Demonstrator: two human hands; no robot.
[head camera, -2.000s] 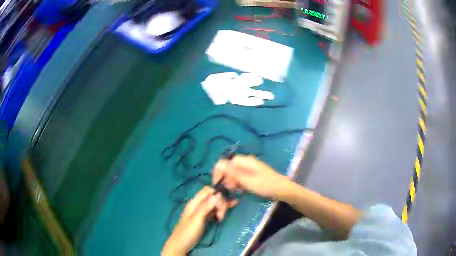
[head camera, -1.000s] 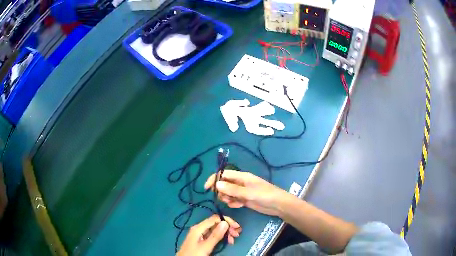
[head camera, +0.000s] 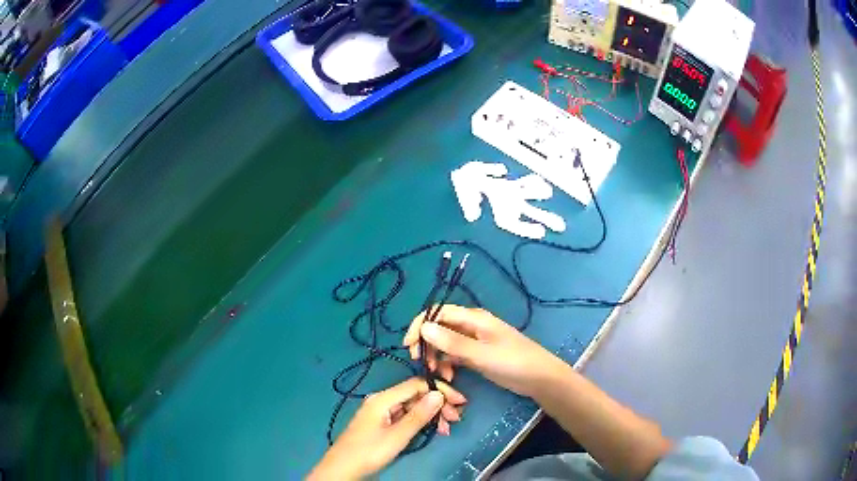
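My right hand (head camera: 479, 348) holds two black test cables (head camera: 433, 305) between thumb and fingers, with their plugs (head camera: 452, 270) pointing up and slightly apart. One plug has a slim silver pin, the other a flatter metal tip. My left hand (head camera: 390, 418) pinches the same cables just below, near the bottom of the frame. Both hands are bare. The black cords (head camera: 381, 350) lie in loops on the green bench around and left of the hands. One cord runs to the top of the white test box (head camera: 545, 138).
White gloves (head camera: 508, 199) lie beside the test box. A blue tray (head camera: 334, 108) with black headphones (head camera: 413, 42) stands at the upper left. A DC power supply (head camera: 700, 75) and beige instrument (head camera: 611, 33) stand at the upper right. A yellow-brown strip (head camera: 77, 348) lies at left.
The view has shifted, so the bench items sit further right. The two plugs, close together a second ago, are now spread apart. Both hands still hold the cables.
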